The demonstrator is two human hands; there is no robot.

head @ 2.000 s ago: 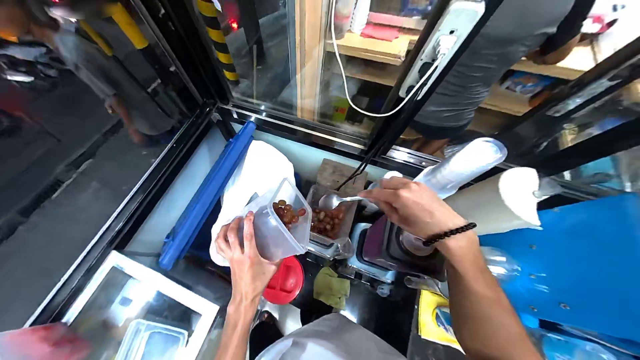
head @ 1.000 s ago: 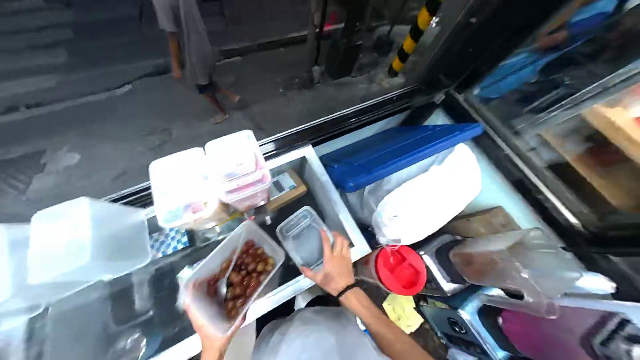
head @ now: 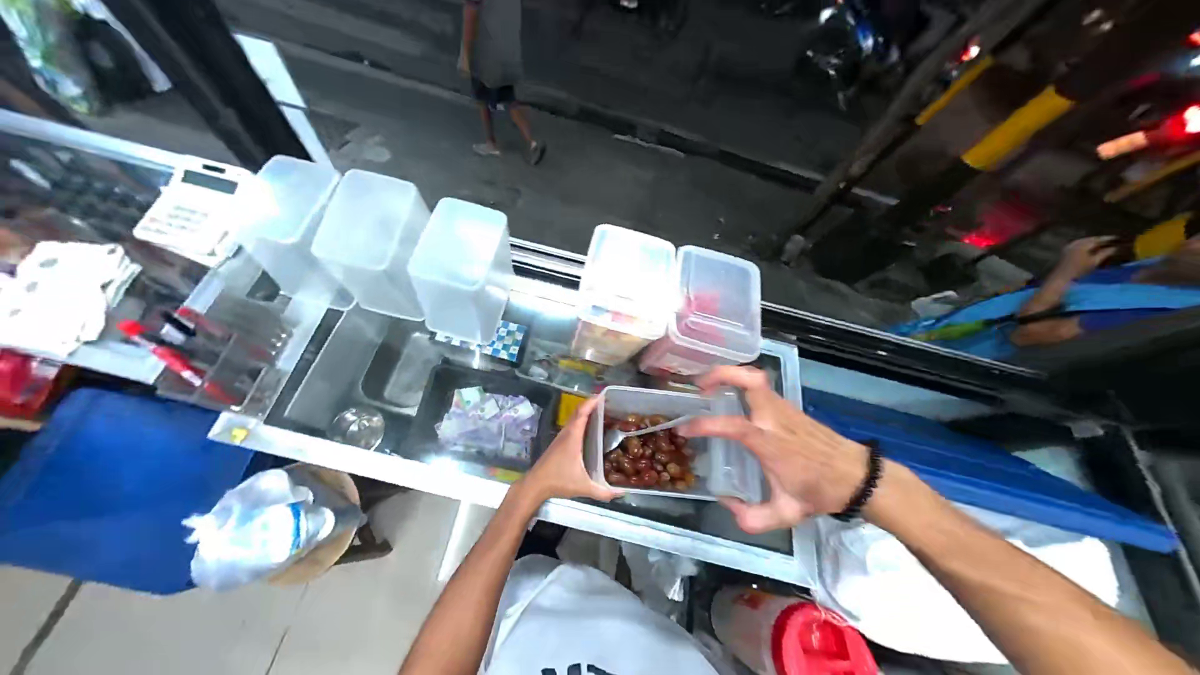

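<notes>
A clear plastic container [head: 609, 403] holds many small round brown-red pieces [head: 652, 464]. My left hand [head: 569, 457] grips its left wall. A metal spoon [head: 614, 439] rests inside, its handle running up to the right toward my right fingers. My right hand [head: 797, 455] is spread around a smaller clear plastic piece, probably the lid [head: 738, 461], at the container's right side. Whether the fingertips also touch the spoon handle cannot be told.
Two lidded containers [head: 708, 300] stand behind, near the glass. Several empty-looking clear containers [head: 462, 262] line the counter's left part. A dark tray with plastic packets [head: 487, 422], a calculator [head: 192, 211], a blue panel [head: 994, 459] and a red-lidded jar [head: 820, 642] are around. A person [head: 497, 66] walks outside.
The view has swung left along the counter. Two seconds ago my right hand held the spoon at another container of brown pieces; now it is at the right side of the held container.
</notes>
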